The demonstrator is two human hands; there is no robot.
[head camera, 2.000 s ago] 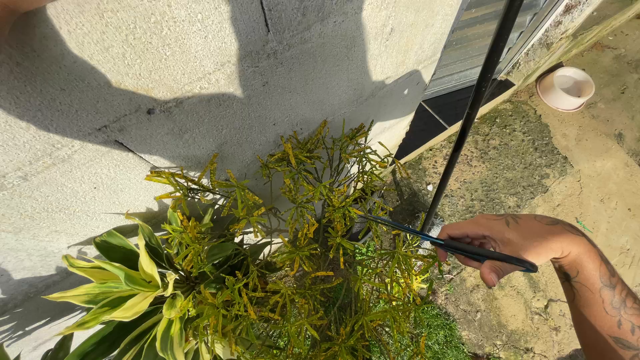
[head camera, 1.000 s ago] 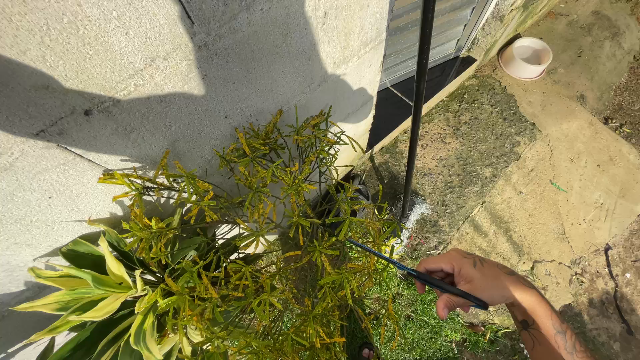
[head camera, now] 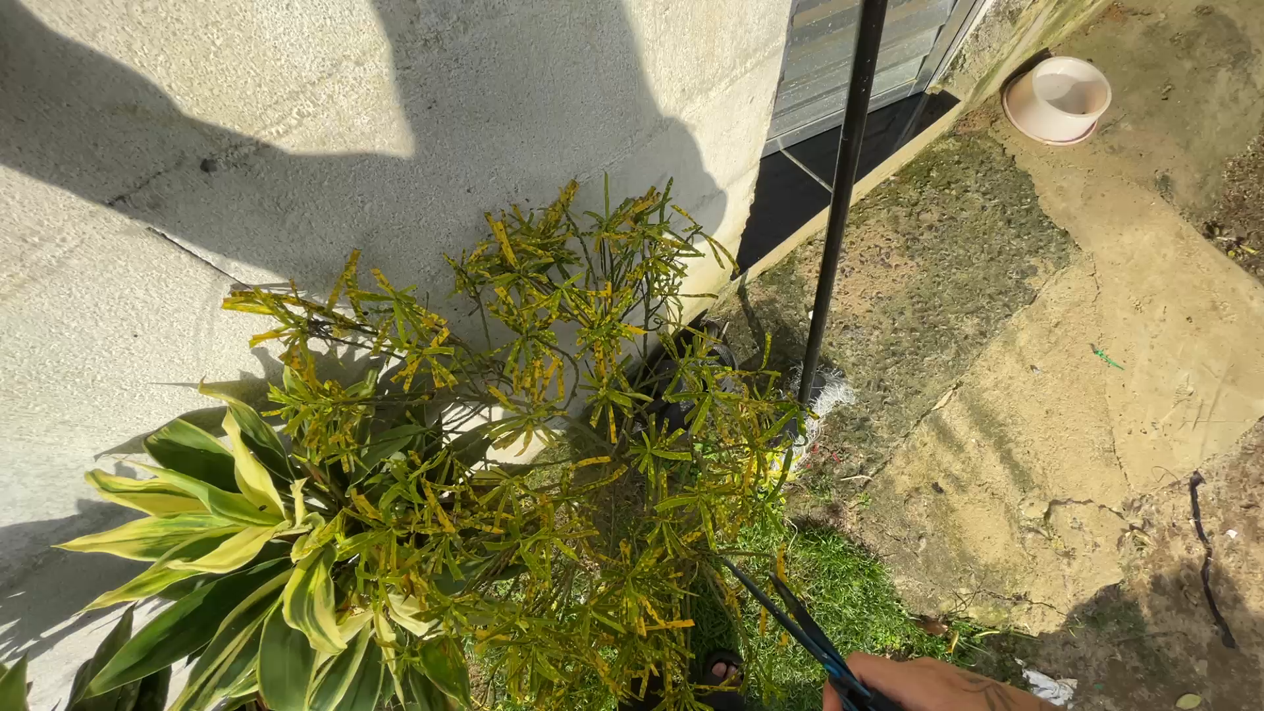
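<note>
My right hand (head camera: 923,683) is at the bottom edge, right of centre, closed around the handles of dark long-bladed shears (head camera: 805,632). Their blades are parted and point up and left into the lower right side of a croton shrub (head camera: 583,346) with narrow yellow-green leaves. Part of the hand is cut off by the frame. My left hand is out of view. Left of the croton grows a broad-leaved plant (head camera: 212,513) with green leaves edged in cream.
A pale textured wall (head camera: 296,99) stands behind the plants. A black pole (head camera: 839,197) rises right of the croton, with white fibres (head camera: 828,400) at its foot. A light plastic bowl (head camera: 1062,99) sits on cracked concrete at the upper right. Grass (head camera: 839,583) and a sandalled foot (head camera: 723,668) are below.
My right hand has moved down toward the bottom edge with the shears. The blades, close together before, are now apart. The view has shifted.
</note>
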